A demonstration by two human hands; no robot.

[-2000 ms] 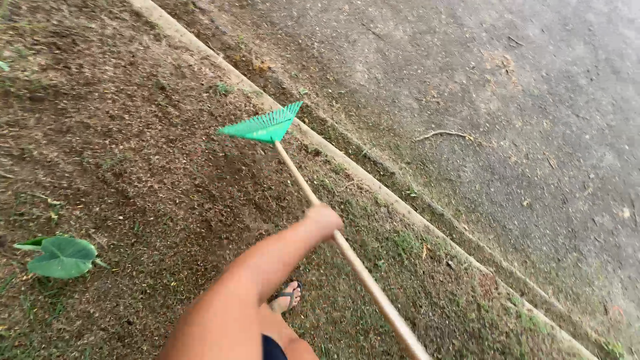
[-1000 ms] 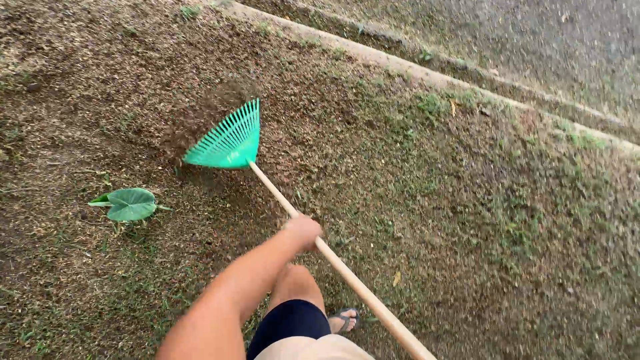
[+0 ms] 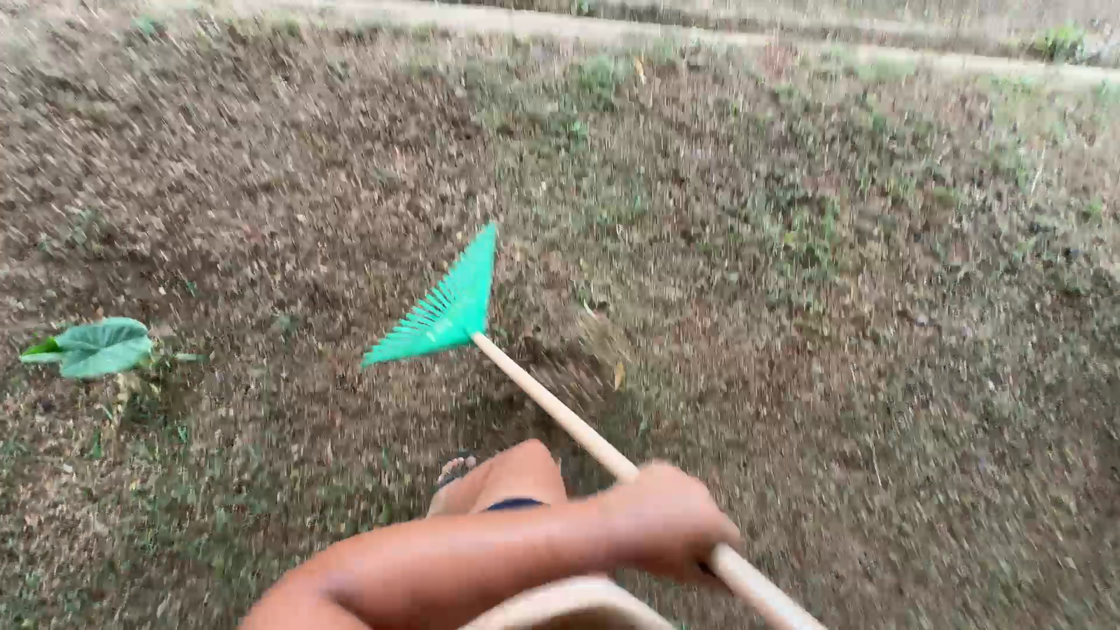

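My left hand is closed around the pale wooden handle of a leaf rake, its forearm crossing the bottom of the view. The rake's green plastic head is left of centre, tines toward the upper left, over ground strewn with brown litter. From the head the handle slopes down to the lower right and leaves the view below my left hand. My right hand cannot be seen. Blur hides whether the tines touch the ground.
A broad-leaved green plant grows at the left. A pale concrete curb runs along the top. My sandalled foot stands below the rake head. Patchy grass and brown litter cover the ground.
The rake head, near the curb two seconds ago, has been drawn back toward my feet. My left hand has stayed on the handle and moved lower right in the view. The view has turned.
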